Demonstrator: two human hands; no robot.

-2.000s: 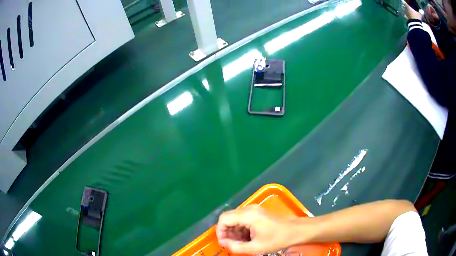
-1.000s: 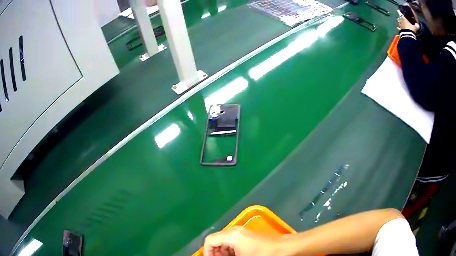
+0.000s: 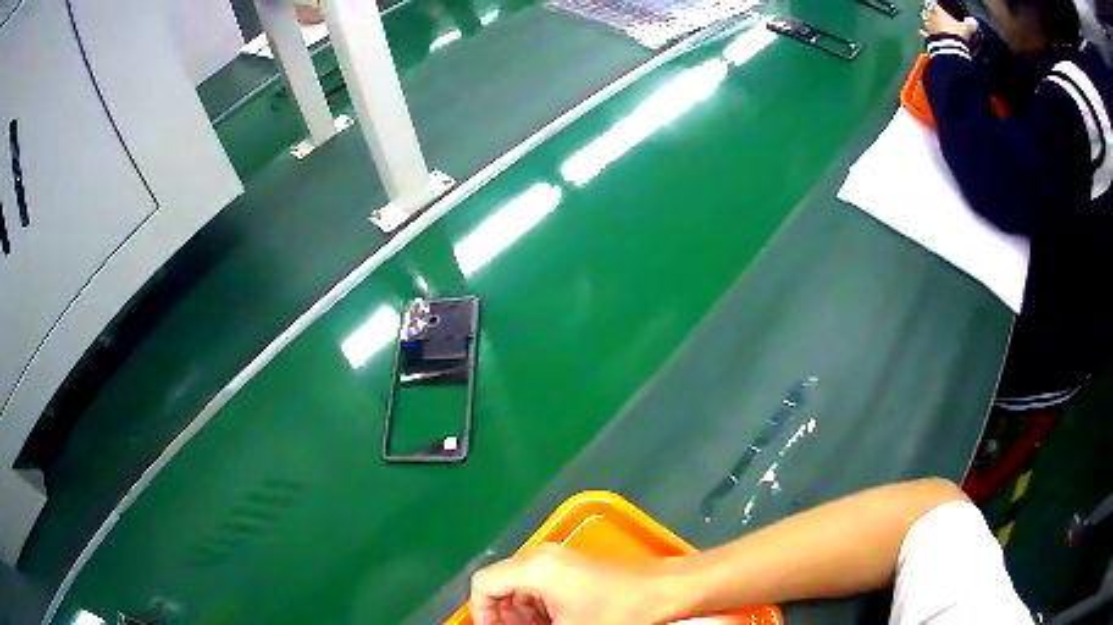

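My right hand point(image 3: 543, 588) is at the bottom of the view, over the orange tray point(image 3: 598, 507), with the forearm coming in from the right. Its fingers are curled and partly cut off by the bottom edge, so I cannot tell whether they hold anything. My left hand is out of the picture. A black phone middle frame point(image 3: 442, 344) lies flat on the glossy green conveyor belt point(image 3: 586, 293), ahead of and left of my hand, touched by no hand. Its dark camera end points away and a small white square shows at its near end.
Another middle frame point(image 3: 814, 39) lies farther along the belt. At the right a person point(image 3: 995, 147) in dark clothing sits beside a white paper sheet point(image 3: 934, 202) and an orange tray. A pale grey machine cabinet point(image 3: 92, 159) and white posts point(image 3: 378, 104) stand across the belt.
The near middle frame has moved left and towards me in the view, and another at lower left has almost left the picture. The view has shifted; my right hand stays over the tray.
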